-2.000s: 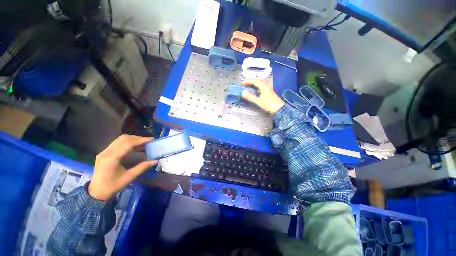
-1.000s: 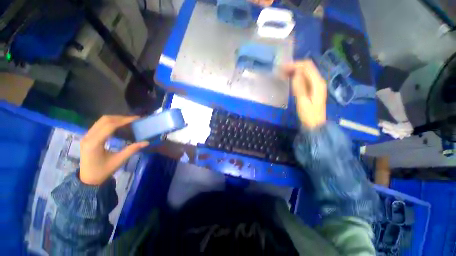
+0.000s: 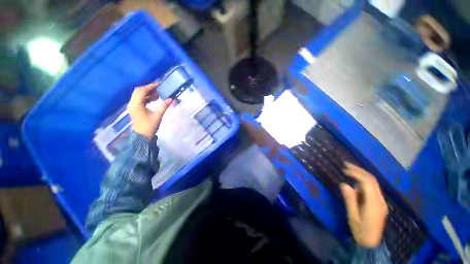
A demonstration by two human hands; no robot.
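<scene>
My left hand point(image 3: 147, 109) holds a blue-grey plastic housing point(image 3: 173, 82) between thumb and fingers, over the paper-lined blue bin point(image 3: 56, 121). A few housings point(image 3: 212, 121) lie side by side on the bin liner point(image 3: 178, 142) near the bin's right wall. My right hand point(image 3: 367, 205) is empty, fingers apart, over the black keyboard point(image 3: 330, 154). Another blue-grey housing point(image 3: 404, 100) stands on the metal base plate point(image 3: 355, 77), blurred.
A white housing point(image 3: 437, 72) and an orange housing point(image 3: 433, 33) stand at the plate's back. White paper point(image 3: 286, 119) lies left of the keyboard. A round black fan base point(image 3: 252, 80) stands on the floor between bin and bench. Blurred housings point(image 3: 457, 154) lie at the right edge.
The view has swung left to the bin. My left hand has carried its housing over the bin. My right hand has left the housing on the plate and moved back to the keyboard.
</scene>
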